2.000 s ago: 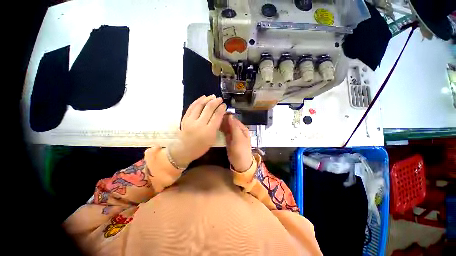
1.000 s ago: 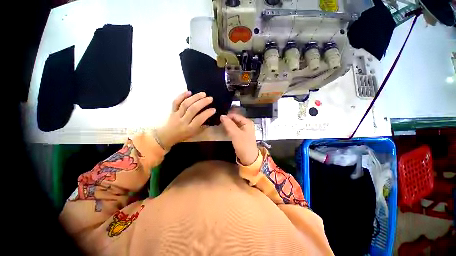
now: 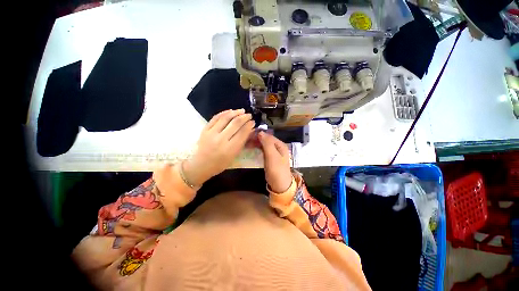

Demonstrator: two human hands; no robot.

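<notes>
A black cut panel [image 3: 216,94] lies at the left of the overlock machine [image 3: 313,62], its right edge under the presser foot area [image 3: 267,100]. My left hand [image 3: 226,136] rests on the panel's near part, fingers together and pointing at the needle area. My right hand [image 3: 272,153] is just right of it, thumb and forefinger pinching the panel's near edge in front of the needle area. The fingertips partly hide the cloth there. Two stacks of black panels, a wide one [image 3: 115,85] and a narrow one [image 3: 58,111], lie side by side at the left.
A blue basket [image 3: 391,170] with black cloth and clear plastic stands below the table's right part. A dark cord [image 3: 431,94] crosses the table at right. Black cloth [image 3: 412,45] lies behind the machine. A red basket or stool [image 3: 466,206] is at far right. Small discs [image 3: 348,136] lie near the machine.
The panel has turned, so its far end now points left. My left hand has moved right, off and back toward the needle area. The view has shifted slightly.
</notes>
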